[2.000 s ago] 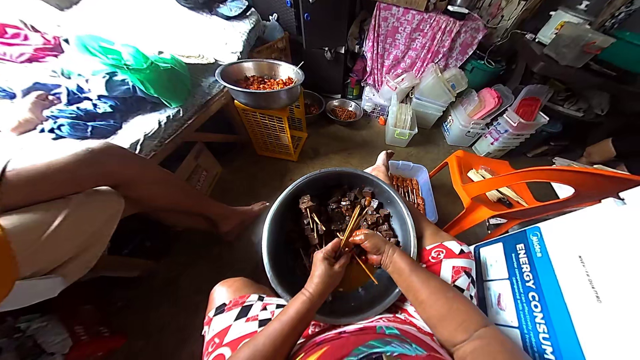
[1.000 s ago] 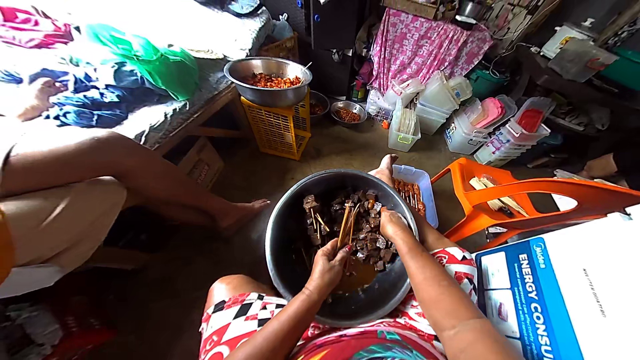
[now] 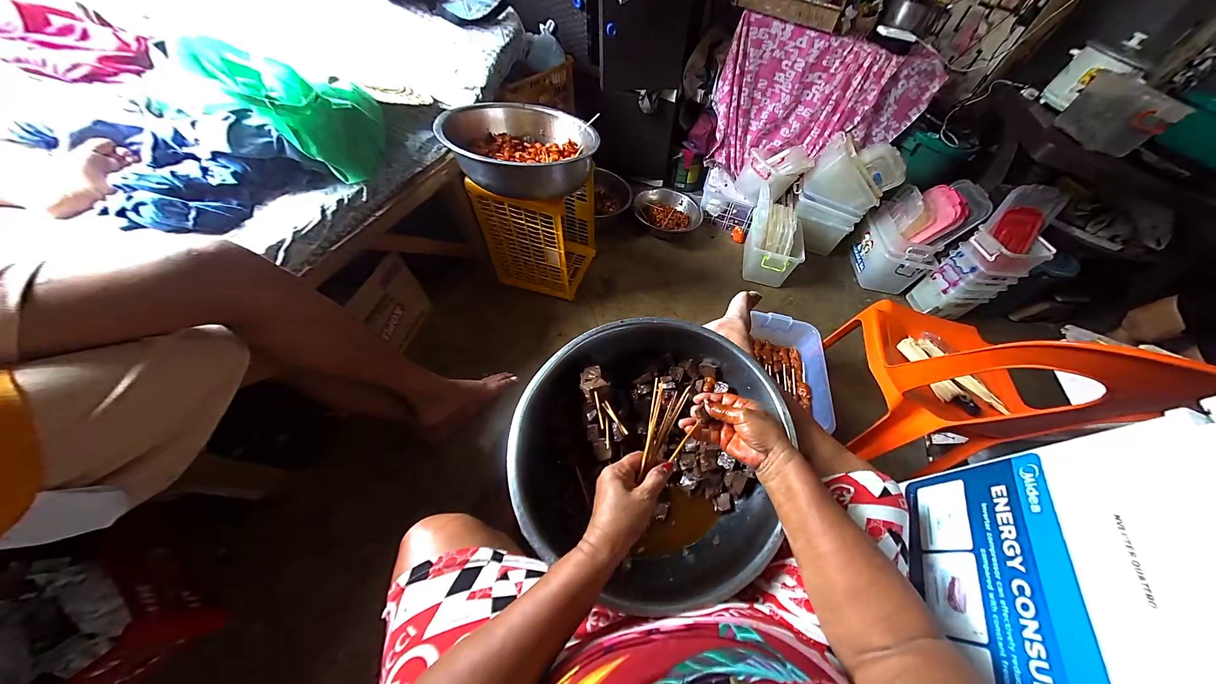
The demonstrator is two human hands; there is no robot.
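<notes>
A large metal basin [image 3: 537, 513] rests on the lap, with dark brown cubes [image 3: 712, 465] and orange-brown liquid [image 3: 679, 522] inside. Over its middle my left hand [image 3: 627, 499] grips a bundle of thin wooden skewers [image 3: 658, 423], their upper ends fanned out. My right hand [image 3: 741, 432] is just to the right, its fingertips stained orange, pinching a dark cube at the upper end of one slanting skewer. Skewered cubes [image 3: 597, 408] lie at the basin's left side. Beyond the basin, a pale plastic tub [image 3: 819, 380] holds skewered reddish-brown pieces.
Another person's bare leg [image 3: 313, 332] extends from the left. A steel bowl of reddish food [image 3: 456, 157] stands on a yellow crate [image 3: 532, 237]. At the right are an orange plastic chair [image 3: 888, 380] and a printed box [image 3: 1092, 532]; plastic containers [image 3: 826, 214] stand behind.
My right hand has come up from among the cubes near the basin's right side, and its fingers now show at a skewer. My left hand still holds the skewer bundle.
</notes>
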